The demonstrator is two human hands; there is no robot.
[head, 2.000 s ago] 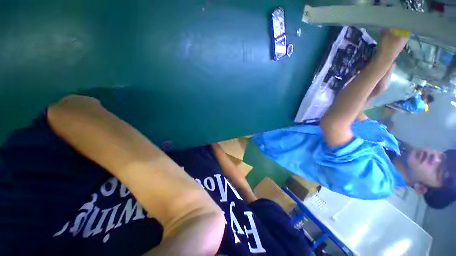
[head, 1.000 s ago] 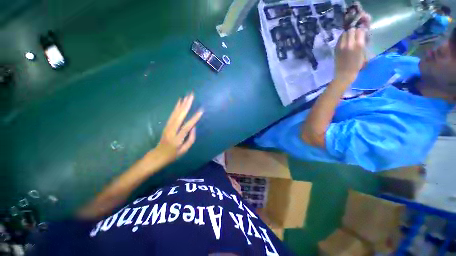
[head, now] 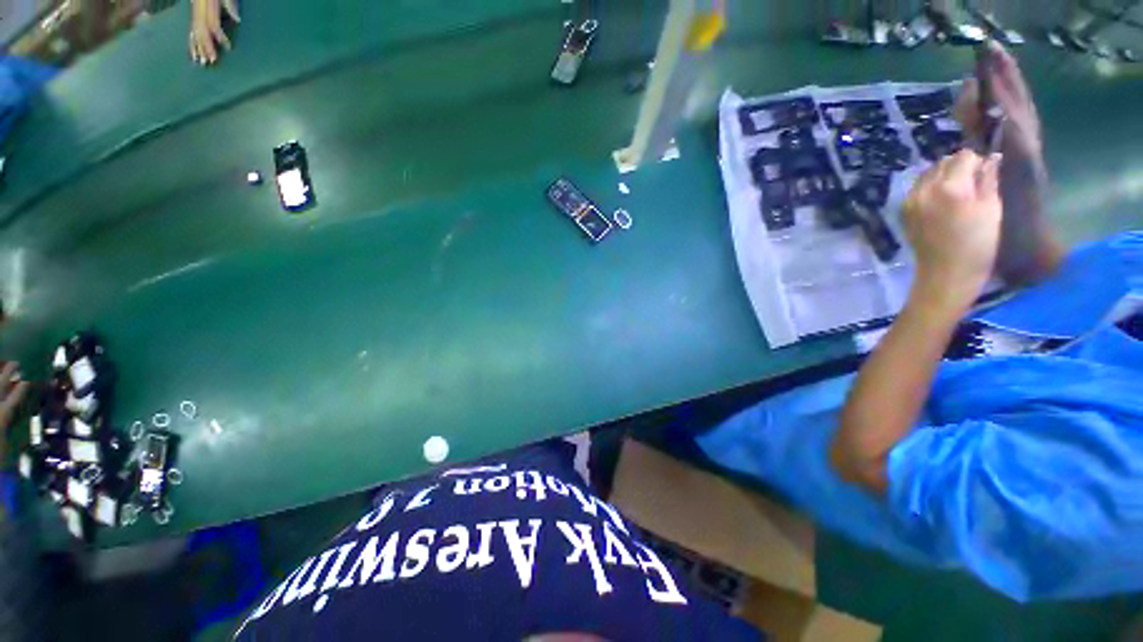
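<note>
Neither of my hands is in view. A black keypad phone unit [head: 579,210] lies slanted on the green bench [head: 501,326], with a thin white ring [head: 623,218] beside its lower end. Another black phone with a bright white area [head: 292,179] lies further left, near a small white speck [head: 253,178]. At the left, near the front edge, is a pile of black phones with white patches [head: 82,449]. A single phone [head: 154,470] lies beside the pile, with several thin white rings around it.
A neighbour in blue [head: 928,464] works at the right by black parts on a white sheet [head: 827,295]. A post [head: 661,94] stands on the bench. An open carton [head: 752,514] is below the edge. Another person's hand [head: 211,30] shows top left; fingers show at the left edge.
The view has swung and shows more of the bench. The outstretched hand and forearm seen over the bench a second ago are gone from view. The neighbour's hands have shifted slightly.
</note>
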